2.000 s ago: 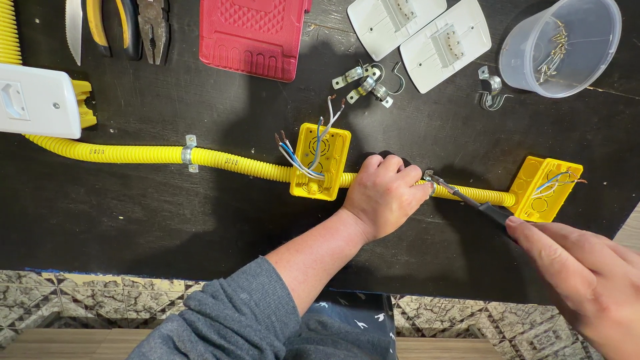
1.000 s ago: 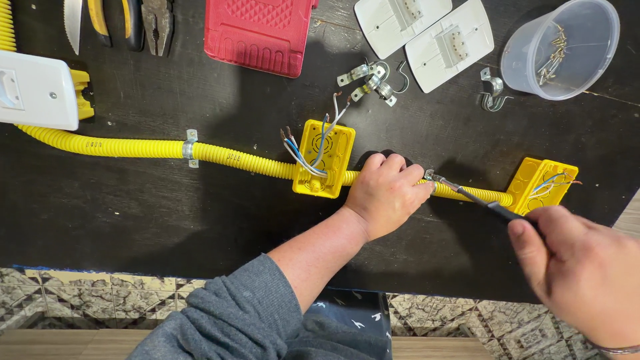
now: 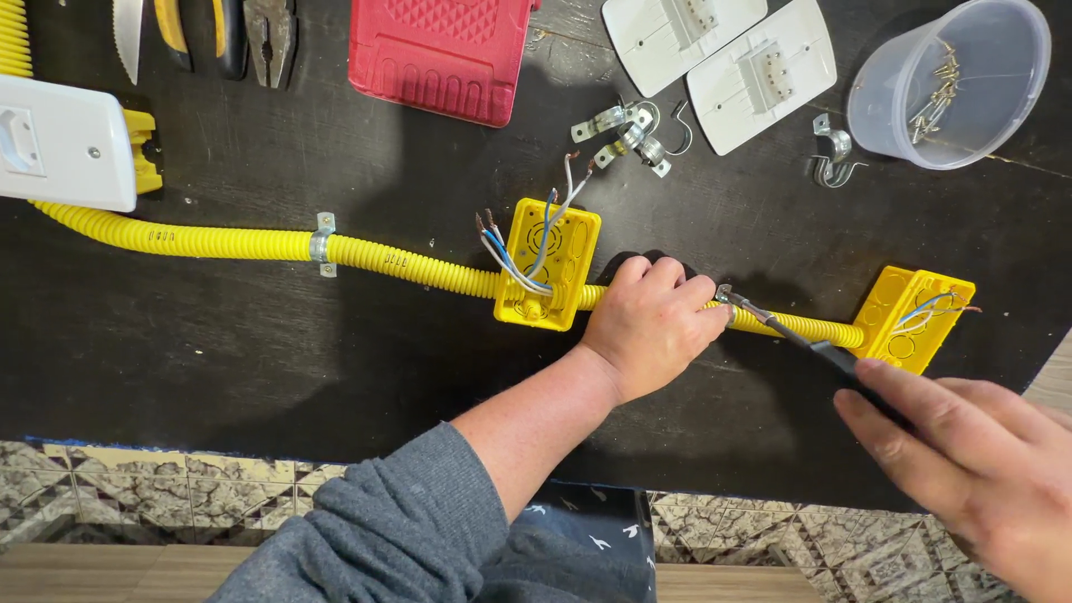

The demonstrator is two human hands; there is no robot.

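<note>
My left hand (image 3: 657,327) is closed around the yellow corrugated conduit (image 3: 804,325), just right of the middle yellow electrical box (image 3: 548,264). Insulated wires with bare copper ends stick out of that box. My right hand (image 3: 963,461) grips a screwdriver (image 3: 787,331) by its dark handle. Its tip meets the upper tab of a metal conduit clamp (image 3: 725,295) beside my left fingers; the screw head itself cannot be made out. At the conduit's right end sits another yellow box (image 3: 913,318) with wires. A second metal clamp (image 3: 322,244) straddles the conduit on the left.
Across the back of the black table (image 3: 209,352) lie pliers (image 3: 270,42), a serrated blade (image 3: 128,38), a red plastic case (image 3: 435,59), loose metal clamps (image 3: 628,134), white cover plates (image 3: 766,75) and a clear tub (image 3: 946,84) of screws. A white outlet plate (image 3: 67,142) stands far left.
My left hand stays on the conduit and the screwdriver tip stays at the clamp. The fingers of my right hand have shifted on the handle.
</note>
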